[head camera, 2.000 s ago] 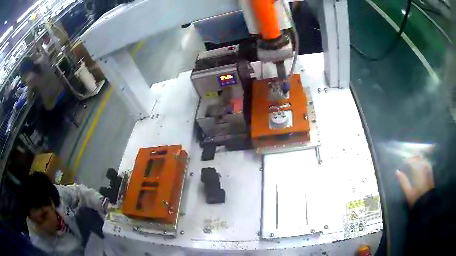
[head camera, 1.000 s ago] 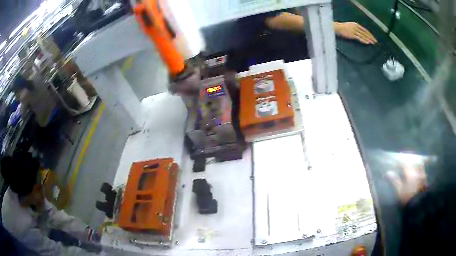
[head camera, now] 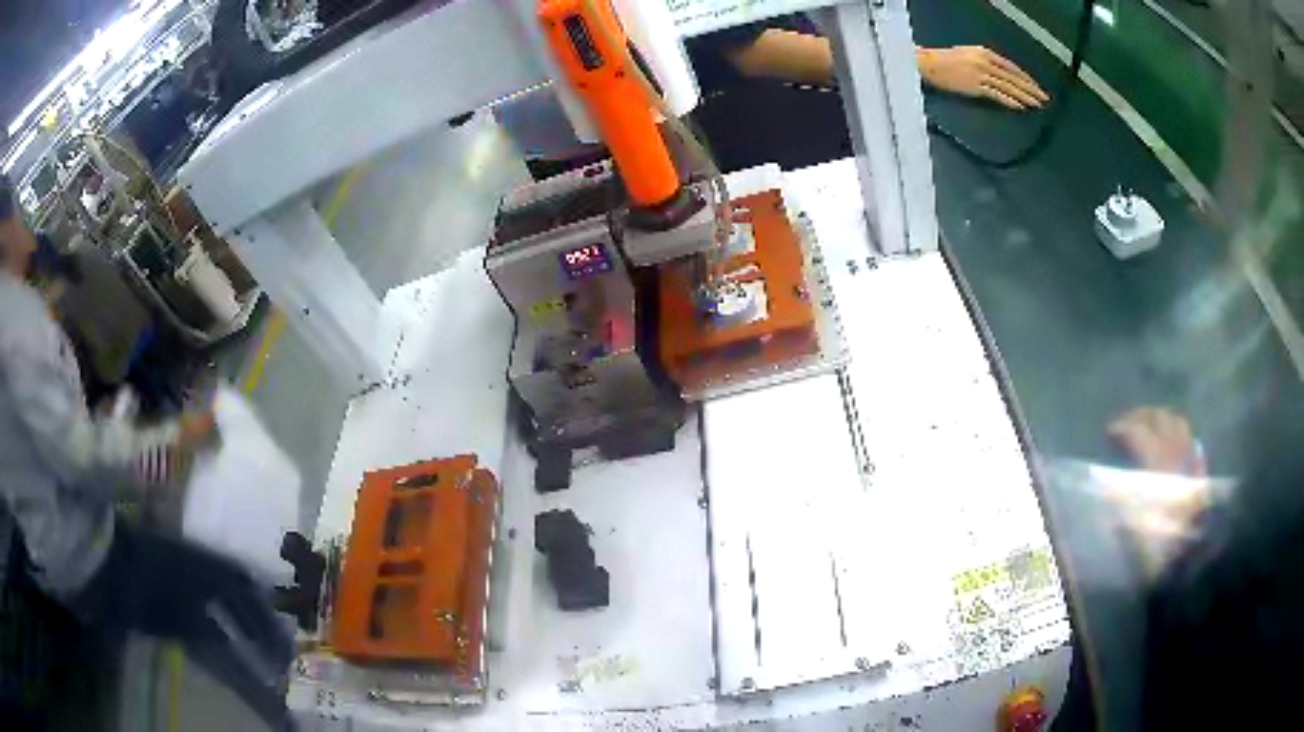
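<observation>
My right hand is low at the right over the dark green belt, blurred and crossed by glare; its fingers look apart and I see nothing in it. My left hand is out of the picture. A single white unit sits on the belt beyond my right hand, with pins upward. The right orange fixture holds white units. The orange screwdriver hangs with its tip at the nearer unit. The left orange fixture shows dark openings.
The screw feeder stands left of the right fixture. Black blocks lie between the fixtures. A red-orange knob is at the front right corner. Another person's hand reaches over the belt behind the gantry. A person with white sheets is at the left.
The screwdriver moved from the farther unit, over the feeder, to the nearer unit. The other person's hand and the belt unit came into view. The person at left now stands with white sheets.
</observation>
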